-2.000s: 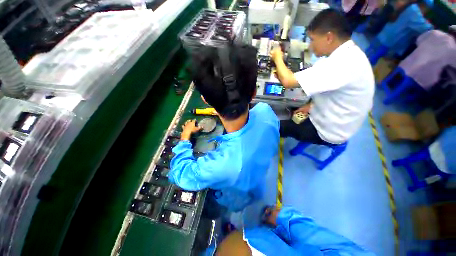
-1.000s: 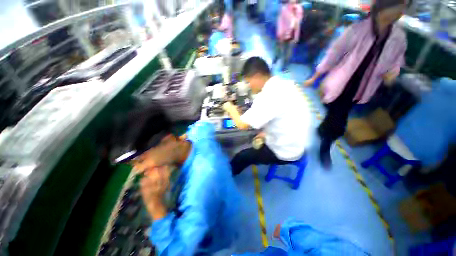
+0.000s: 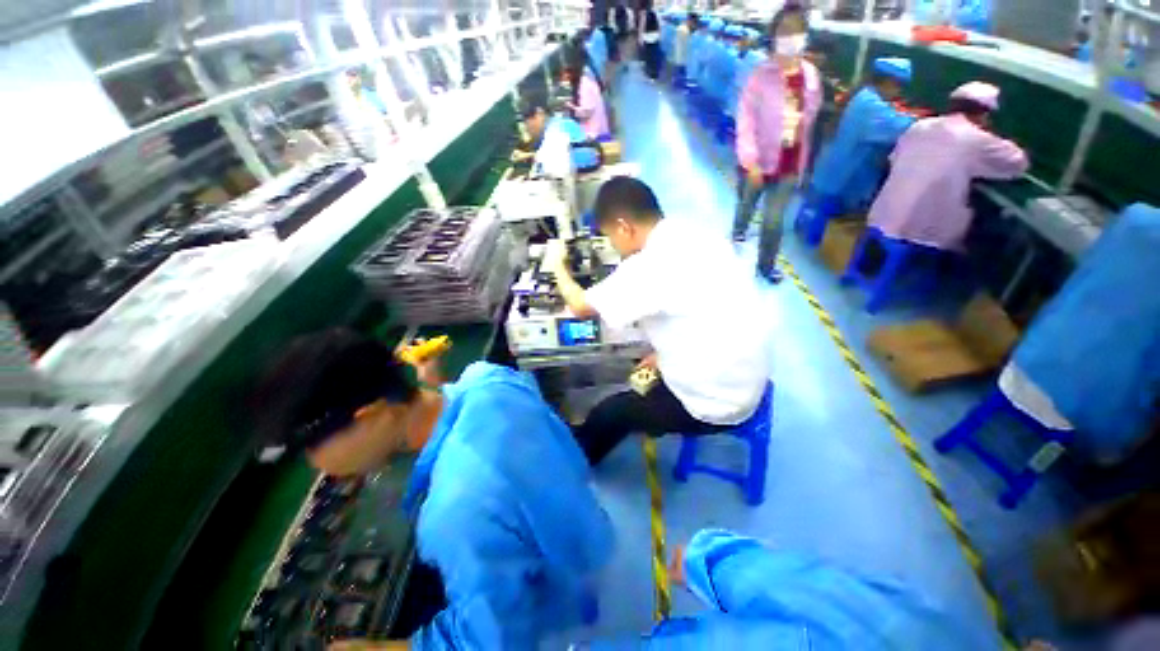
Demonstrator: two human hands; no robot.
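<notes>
A blue sleeve reaches in from the bottom edge, and a small part of my right hand shows at its cuff, over the floor. Its fingers are mostly hidden, and I cannot tell whether it holds anything. My left hand is not in view. A tray with several dark phone units lies on the green bench at the lower left, partly hidden by a worker in blue. That worker leans over the tray with a raised hand at a yellow tool.
A stack of clear trays stands beyond the worker. A person in white sits on a blue stool at a bench-top machine. A person in pink stands in the aisle. Cardboard boxes and seated workers are at the right.
The view has turned up along the aisle. The worker in blue has bent forward, and the yellow tool is now raised off the bench. The person in pink is farther away.
</notes>
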